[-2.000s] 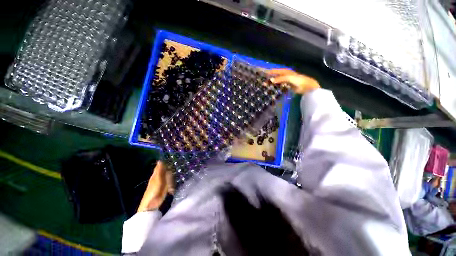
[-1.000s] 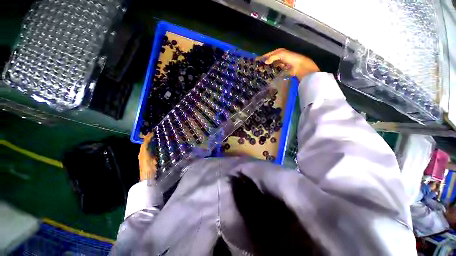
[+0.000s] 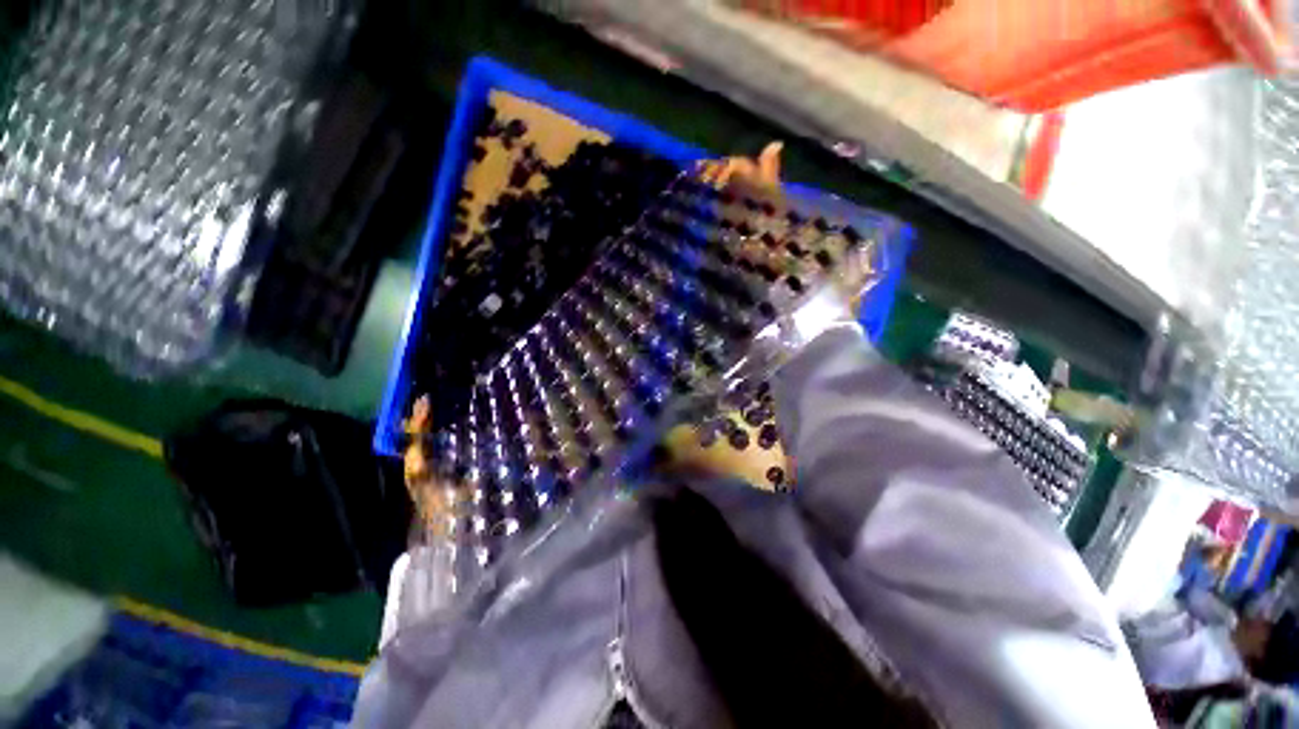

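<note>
A clear blister tray [image 3: 598, 342] lies tilted over two blue parts bins [image 3: 439, 214]. Dark spots show in its pockets; I cannot tell whether they are parts or the bin seen through. My left hand [image 3: 419, 470] grips the lower left end. My right hand [image 3: 748, 168] grips the upper edge, partly hidden by the tray. Small black parts [image 3: 549, 214] lie heaped on the cardboard liner [image 3: 549, 128] in the left bin. A few loose ones [image 3: 734, 425] show in the right bin below the tray.
A stack of empty blister trays [image 3: 136, 185] stands at left beside black trays [image 3: 335, 214]. A black object [image 3: 278, 499] is below on the green floor. An orange-red bin [image 3: 1054, 50] is on the raised surface at upper right. Dark-dotted filled trays [image 3: 1019, 427] are at right.
The tray and my right hand have shifted slightly, with the hand now further left along the upper edge. The view has moved, bringing the orange-red bin and dotted trays into sight.
</note>
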